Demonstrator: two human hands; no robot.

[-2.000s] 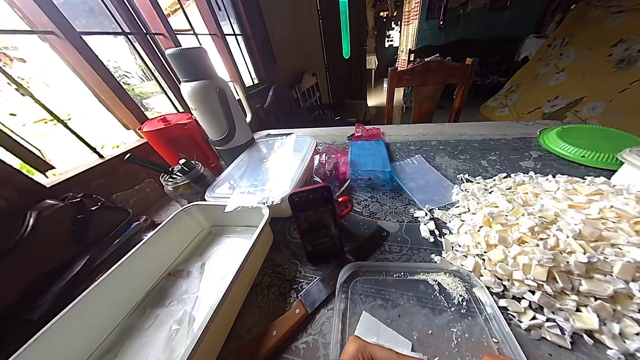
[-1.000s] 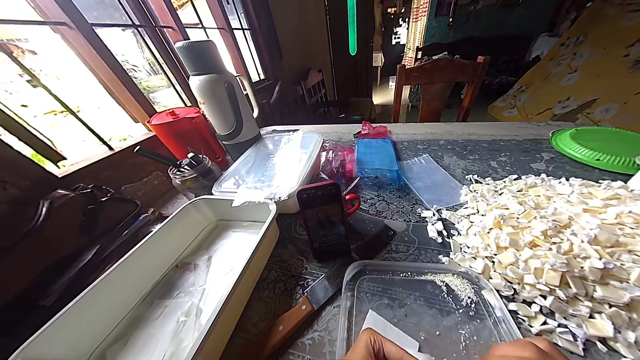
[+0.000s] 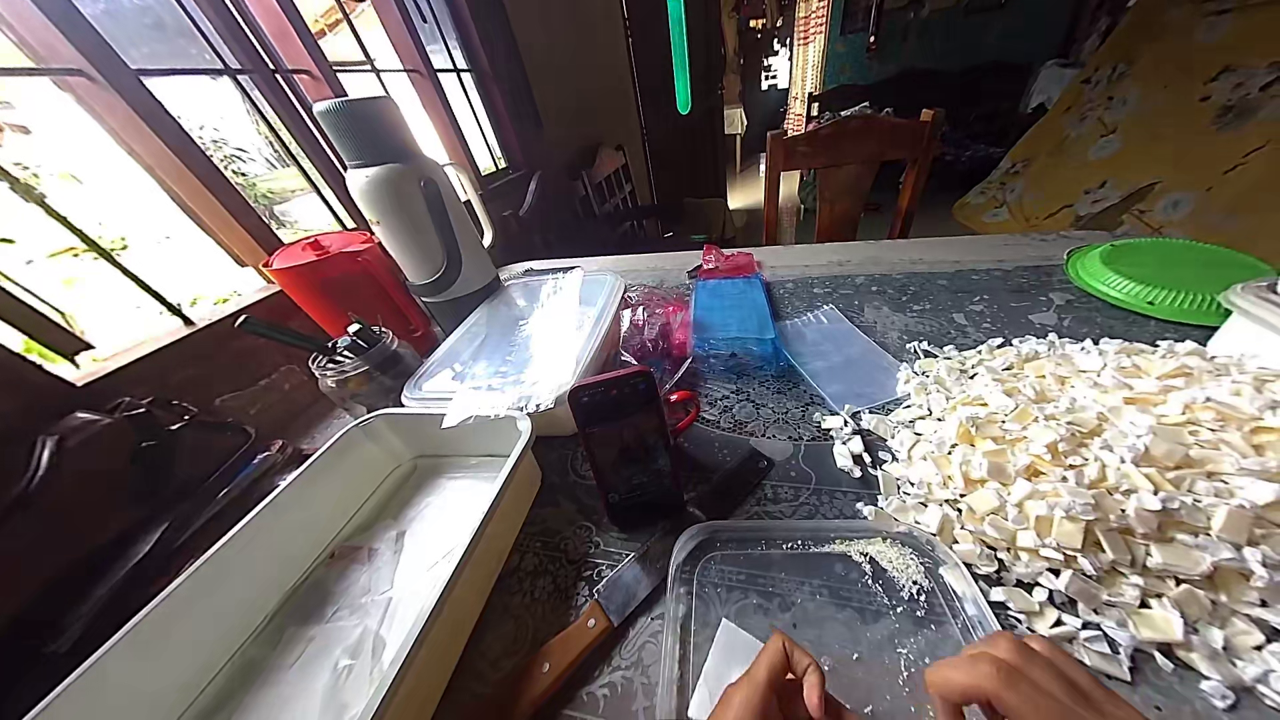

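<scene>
My left hand [image 3: 775,682] is at the bottom edge, over the clear plastic tray [image 3: 830,535], its fingers curled beside a white paper piece [image 3: 725,665]. Whether it grips the paper is not clear. At the tray's lower right is my right hand [image 3: 1020,680], fingers bent and tips partly cut off by the frame; what they hold is hidden. Pale crumbs [image 3: 890,565] lie in the tray. A large heap of small paper-wrapped, cream-coloured pieces [image 3: 1090,470] spreads to the right of the tray.
A knife with a wooden handle [image 3: 565,660] lies left of the tray, near an upright phone [image 3: 628,450]. Further left is a long cream container [image 3: 510,500] holding paper sheets. Behind stand a lidded box [image 3: 520,330], a flask [image 3: 410,200], a red pitcher [image 3: 350,290], blue packaging [image 3: 733,315] and a green plate [image 3: 1165,275].
Both hands show more fully at the bottom edge than two seconds ago, when the right hand was barely in view. The paper in the tray remains beside the left hand.
</scene>
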